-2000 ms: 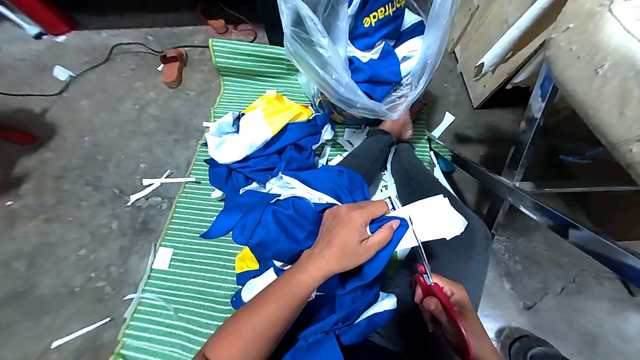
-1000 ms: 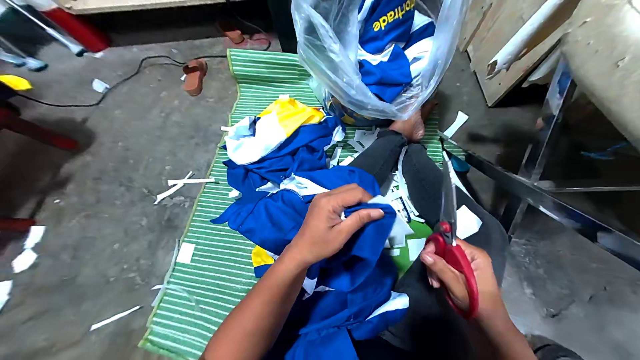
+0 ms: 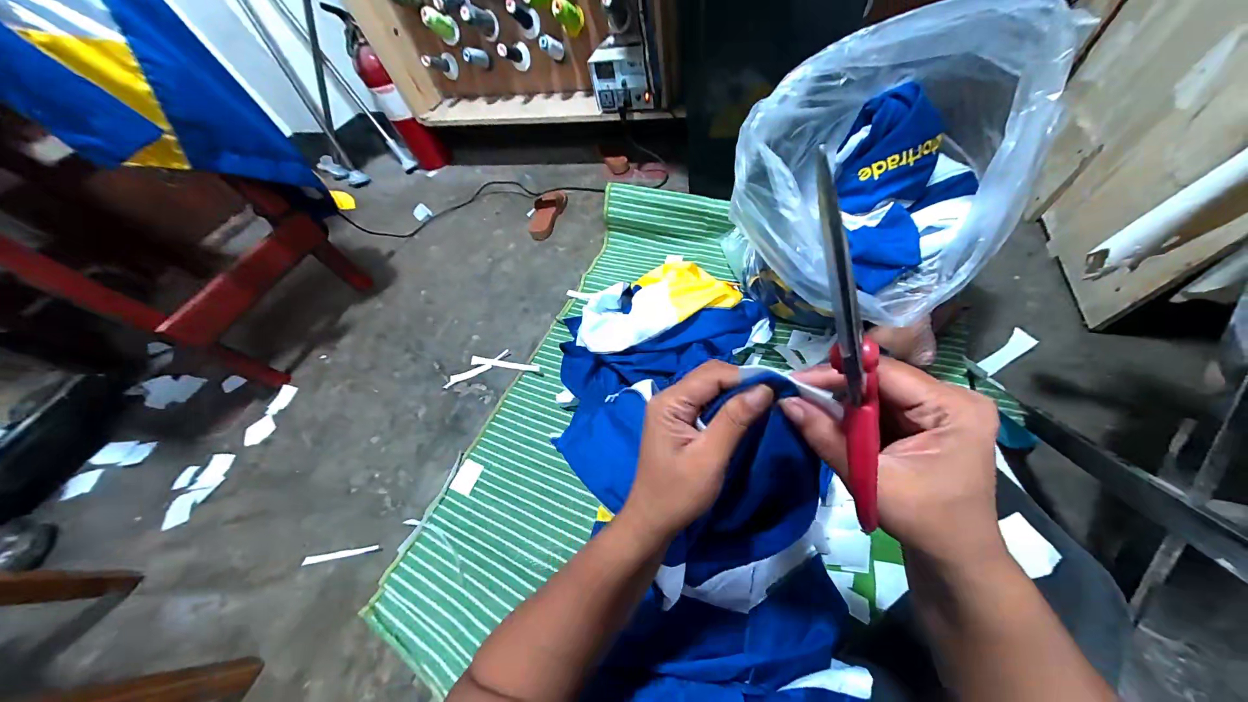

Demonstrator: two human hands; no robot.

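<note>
My left hand (image 3: 687, 439) pinches the edge of a blue garment (image 3: 770, 468) with a white strip along it. My right hand (image 3: 916, 429) holds red-handled scissors (image 3: 860, 429), blades pointing up, while its thumb and a finger grip the white strip (image 3: 814, 395) on the same edge. The scissors' blades look closed and stand clear of the cloth. More blue, white and yellow cloth (image 3: 673, 302) lies heaped on the green striped mat (image 3: 526, 468), beyond and under my hands.
A clear plastic bag (image 3: 790, 156) of blue and white garments stands ahead. White scraps (image 3: 838, 531) lie by my legs, others on the floor. A red wooden stand (image 3: 234, 283), a slipper (image 3: 548, 214) and a cable are at left, a metal frame (image 3: 1121, 478) at right.
My right hand has come over to the cloth edge beside my left hand, with the scissors turned upright. The white piece seen at the blades two seconds ago is no longer there. The view has shifted left.
</note>
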